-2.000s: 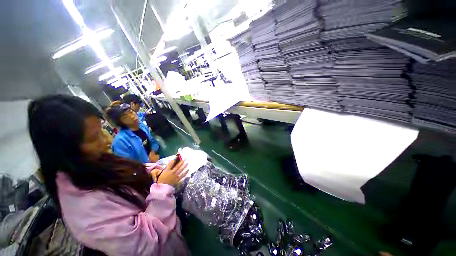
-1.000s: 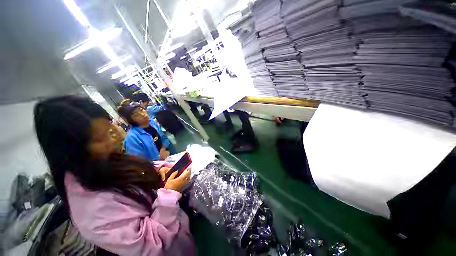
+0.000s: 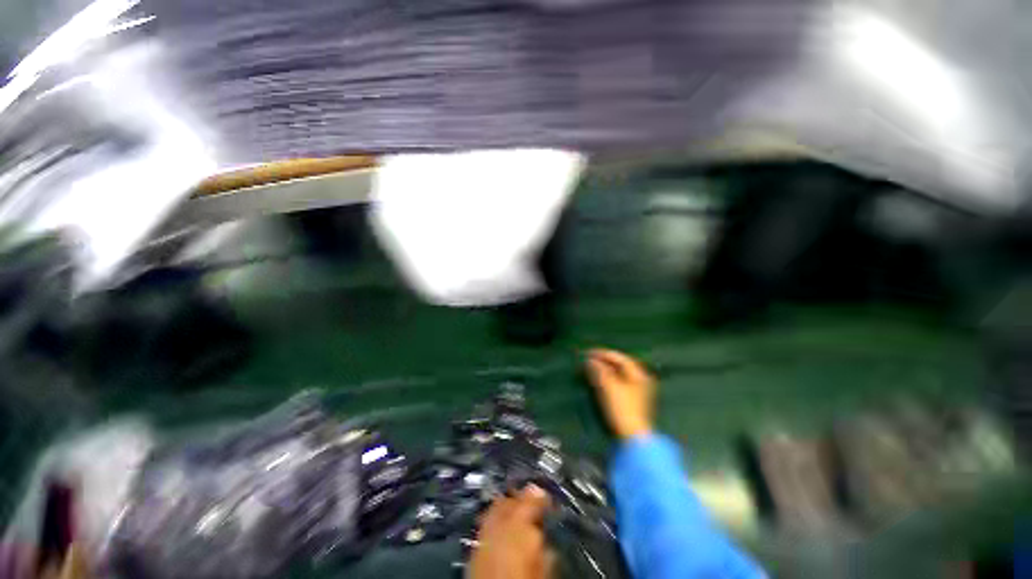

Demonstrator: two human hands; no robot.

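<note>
The whole view is motion-blurred. A heap of glossy black bagged accessories (image 3: 436,486) lies at the bottom middle on the green bench (image 3: 453,390). My left hand (image 3: 513,534) is at the bottom edge, over or against the heap, partly cut off; whether it holds anything is unclear. My right hand (image 3: 620,390), at the end of a blue sleeve, is over the bench right of the heap, with its fingers towards the left; its grip is too blurred to tell. A large clear polybag (image 3: 260,481) lies left of the heap.
Blurred grey stacks (image 3: 453,74) stand on the raised shelf. A white sheet (image 3: 475,221) hangs over the shelf edge, with another white sheet (image 3: 130,192) at left. Blurred brownish flat items (image 3: 798,481) lie at right. Part of a dark-red object (image 3: 54,526) shows at lower left.
The view has swung right and down. The person in pink has mostly left the picture; the heap and hanging sheet have shifted left in view. Both my hands now show.
</note>
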